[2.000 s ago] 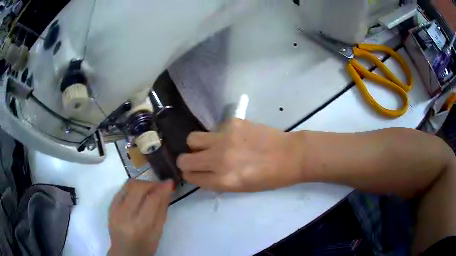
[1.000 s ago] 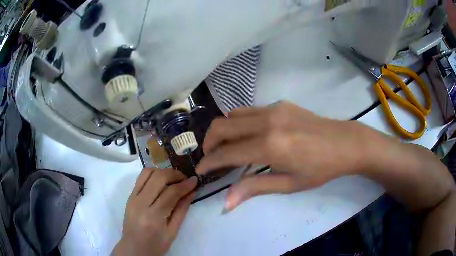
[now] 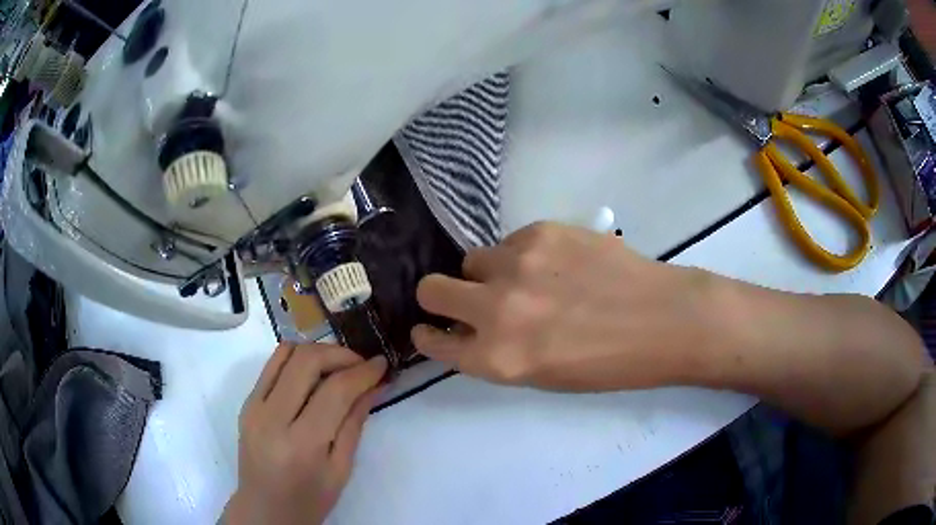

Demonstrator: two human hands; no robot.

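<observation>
A dark brown cloth strip (image 3: 395,231) lies under the sewing machine head, beside the presser foot area, which is mostly hidden. A striped light-dark cloth (image 3: 459,154) is joined along its right side. My left hand (image 3: 308,426) pinches the strip's near end between thumb and fingertips. My right hand (image 3: 559,308) rests on the strip's right side, fingers curled. A whitish handle end (image 3: 605,218), likely of an awl, sticks up behind its knuckles; the awl's point is hidden. A thread runs down to the strip near my left fingertips.
The white machine head (image 3: 308,92) with ribbed tension knobs (image 3: 342,286) overhangs the work. Orange-handled scissors (image 3: 821,190) lie at the right. Grey cloth (image 3: 82,436) is heaped at the left. A box with small items (image 3: 913,149) stands at the far right edge.
My right hand has turned from spread fingers with a raised thumb to curled fingers on the strip. The striped cloth lies flat, where a plain grey side showed earlier. My left hand still pinches the end.
</observation>
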